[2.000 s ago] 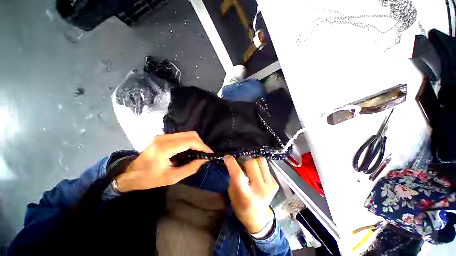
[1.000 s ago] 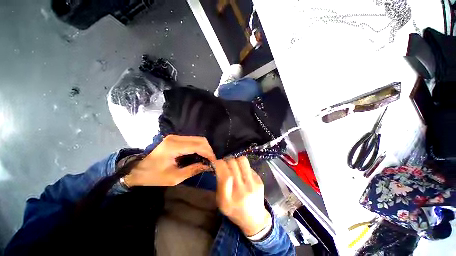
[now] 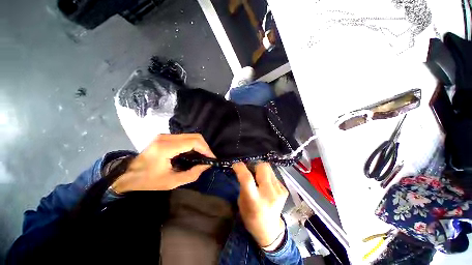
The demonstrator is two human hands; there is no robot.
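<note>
A black garment point(image 3: 207, 114) lies over the lap. Its edge carries a sparkling bead chain trim point(image 3: 253, 158), stretched sideways between the hands. My left hand point(image 3: 160, 163) pinches the trimmed edge at its left end, with a bunch of black cloth between thumb and fingers. My right hand point(image 3: 259, 199) holds the same edge from below with its fingertips, a little to the right. A thin white strand point(image 3: 306, 145) runs from the right end of the trim to the table edge. No needle can be made out.
The white table point(image 3: 331, 83) on the right bears silver chain point(image 3: 414, 18), black scissors point(image 3: 383, 159), a brown-and-metal tool point(image 3: 353, 121), a floral pouch point(image 3: 419, 202), yellow-handled pliers point(image 3: 377, 244) and black garments point(image 3: 458, 67). A red basket point(image 3: 320, 181) is below. A clear bag point(image 3: 139, 103) lies beside the lap.
My right hand moved left to meet my left hand a second ago, and is now back to the right. The trim between them shows again.
</note>
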